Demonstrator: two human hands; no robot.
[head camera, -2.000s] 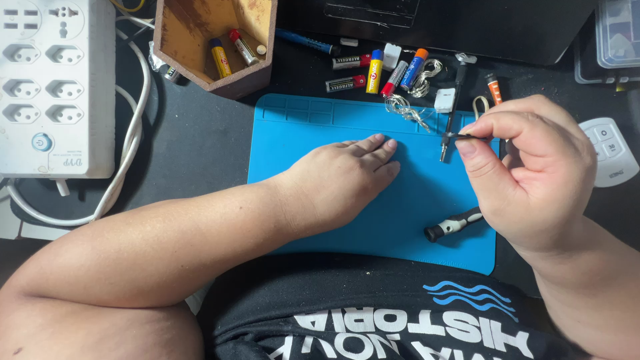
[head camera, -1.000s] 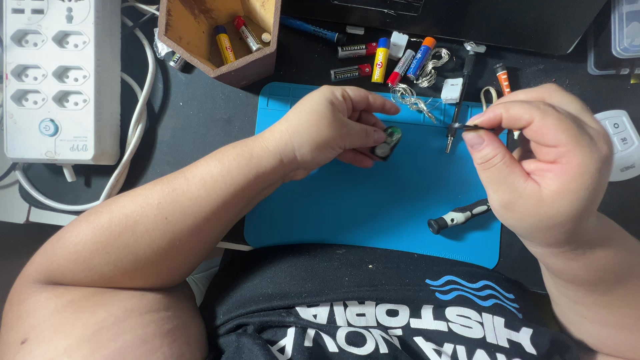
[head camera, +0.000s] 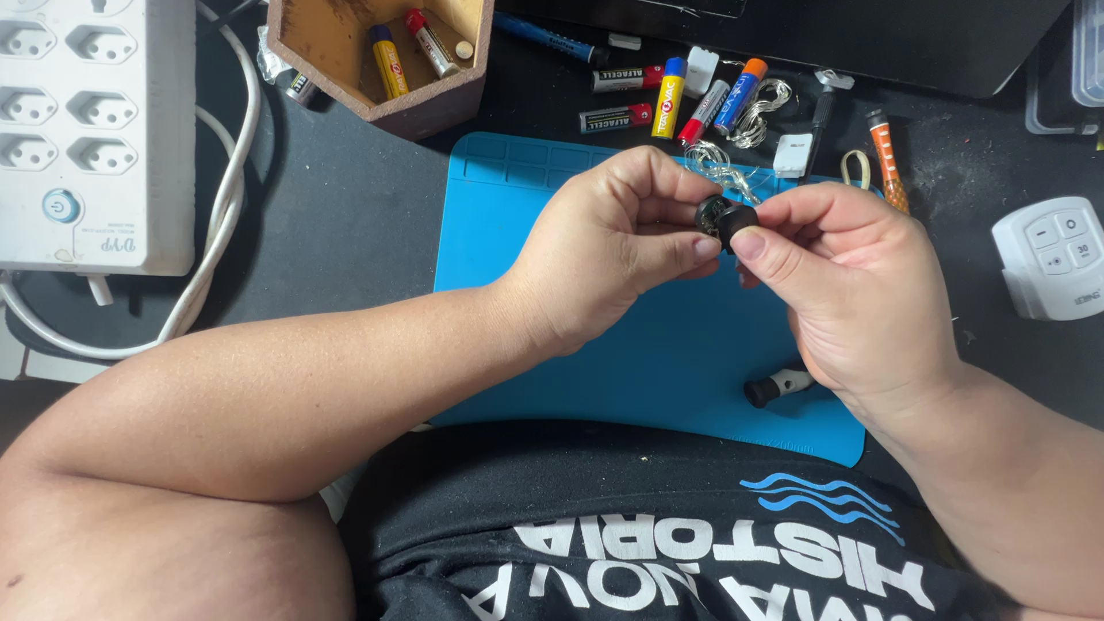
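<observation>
Over the blue silicone work mat (head camera: 638, 345), my left hand (head camera: 625, 228) pinches a small round black part (head camera: 711, 213) with a bit of green inside. My right hand (head camera: 849, 267) grips a round black piece (head camera: 739, 224) between thumb and forefinger, right against the first part; whether the two are joined I cannot tell. A black-and-white screwdriver (head camera: 779, 385) lies on the mat, partly hidden beneath my right hand. Behind my fingers, coiled thin wire (head camera: 720, 168) rests at the mat's back edge, and a white small box (head camera: 792, 156) sits near it.
Several AA-size batteries (head camera: 668, 99) and a blue pen-like tool (head camera: 548, 39) lie behind the mat. A wooden hexagonal box (head camera: 440, 99) holds more batteries. An orange-handled tool (head camera: 887, 159) and a white remote (head camera: 1050, 257) are at right, a white power strip (head camera: 164, 172) with cables at left.
My left hand lay flat on the mat, then lifted with a small round part. Now both hands are together, and my right hand has moved left to meet it.
</observation>
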